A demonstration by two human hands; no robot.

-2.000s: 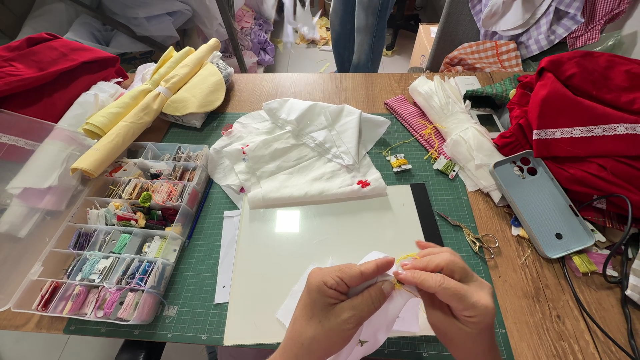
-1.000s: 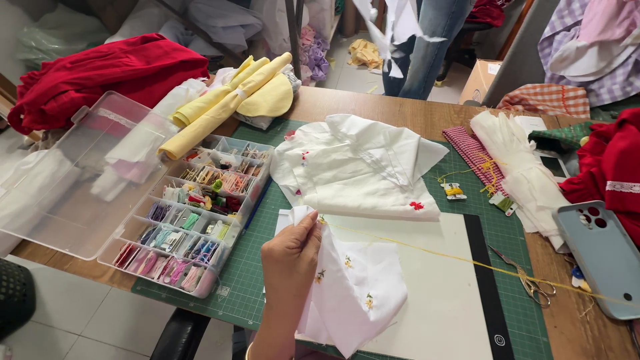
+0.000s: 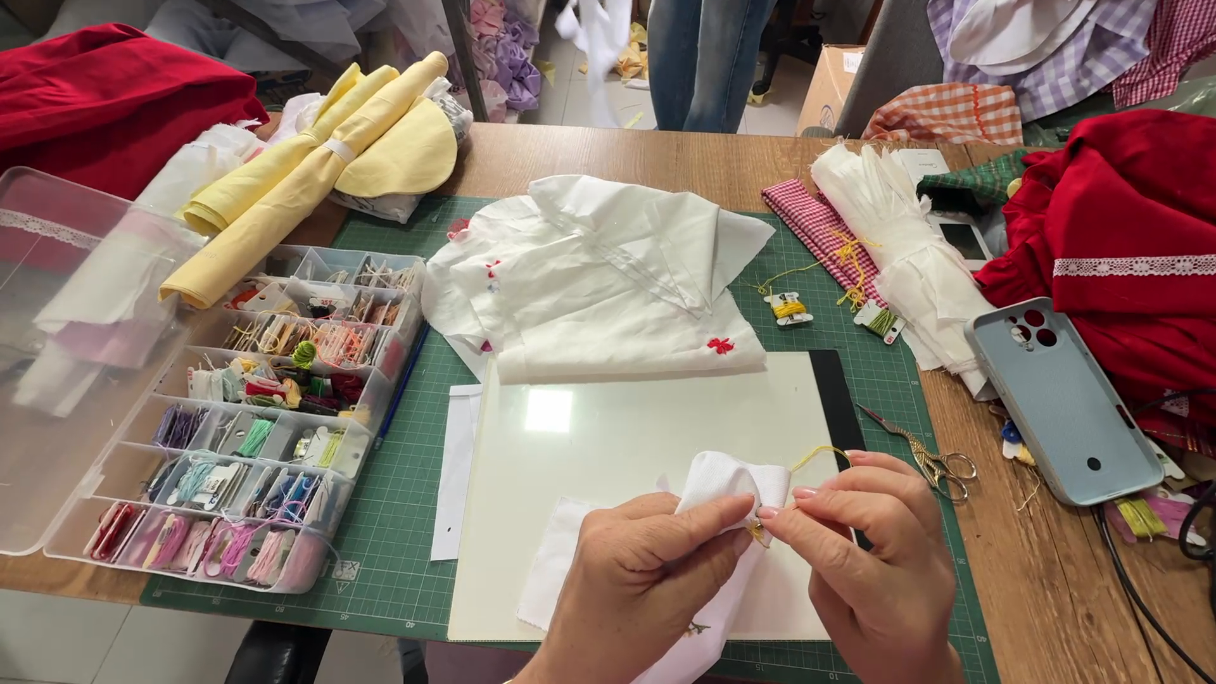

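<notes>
My left hand (image 3: 655, 579) grips a white embroidered cloth (image 3: 731, 475), bunched between thumb and fingers above the lower part of a white light pad (image 3: 608, 427). Close on its right, my right hand (image 3: 874, 541) has thumb and fingertips pinched at the cloth's edge, where a yellow thread (image 3: 817, 451) loops up; a needle there is too small to make out. A small yellow stitched motif shows between the hands. Behind them lies a larger white cloth (image 3: 617, 275) with red embroidery. Gold-handled embroidery scissors (image 3: 921, 456) rest right of my right hand.
A divided plastic box (image 3: 380, 418) of floss bobbins stands at left beside rolled yellow fabric (image 3: 313, 180). A green cutting mat (image 3: 399, 532) lies under the pad. At right are a phone case (image 3: 1064, 404), red fabric (image 3: 1140, 228) and a black cable (image 3: 1121, 570). A person in jeans (image 3: 708, 57) stands beyond the table.
My right hand, out of view one second ago with the thread drawn long to the right, is back at the cloth. The cloth, spread out then, is bunched in my left hand.
</notes>
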